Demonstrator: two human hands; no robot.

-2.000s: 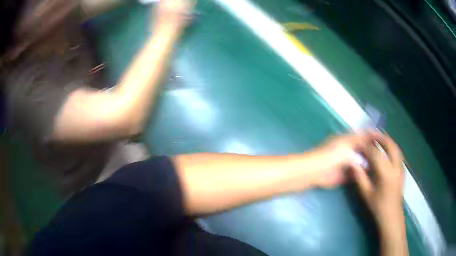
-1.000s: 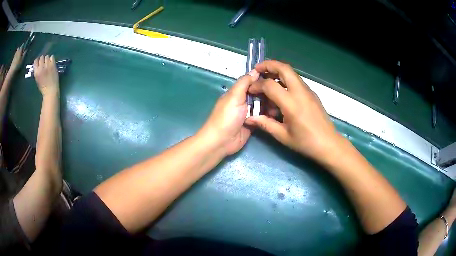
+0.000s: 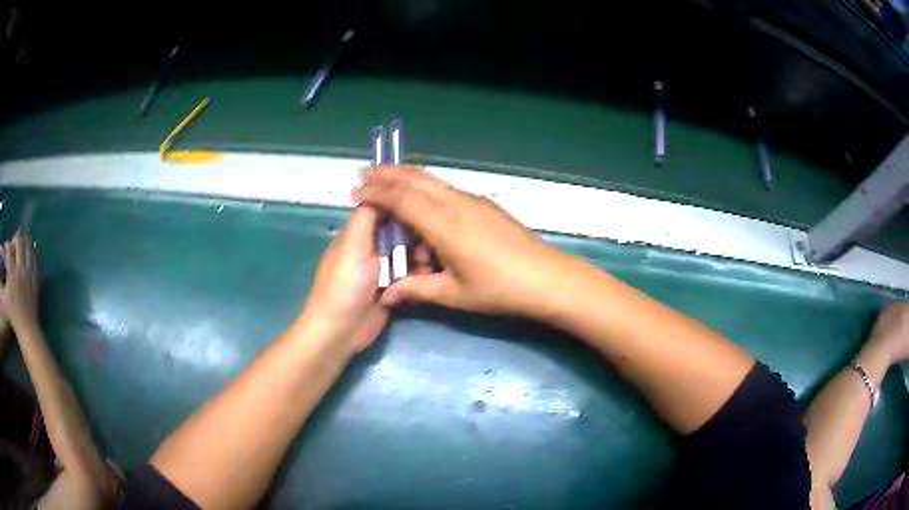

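Two slim dark grey-purple tubes (image 3: 396, 237) stand side by side between my hands, with short white ends toward me and clear shiny far ends over the white edge rail (image 3: 269, 177). My left hand (image 3: 349, 289) holds them from the left side, its palm partly hidden. My right hand (image 3: 468, 249) lies over their middle, with its fingers across the top and its thumb at the white ends. The fingers hide the middle of the tubes. No small separate piece can be made out.
Spaced single tubes (image 3: 659, 125) lie on the dark green conveyor belt (image 3: 449, 120) beyond the rail. A yellow bent strip (image 3: 189, 156) is on the rail at left. A grey post (image 3: 862, 204) stands at right. Another person's hand (image 3: 20, 284) is at left, and a braceletted arm (image 3: 847, 398) at right.
The view has turned right, so my hands and the two tubes appear further left and lower. My right hand's fingers now lie flatter over the tubes. The post shows more fully.
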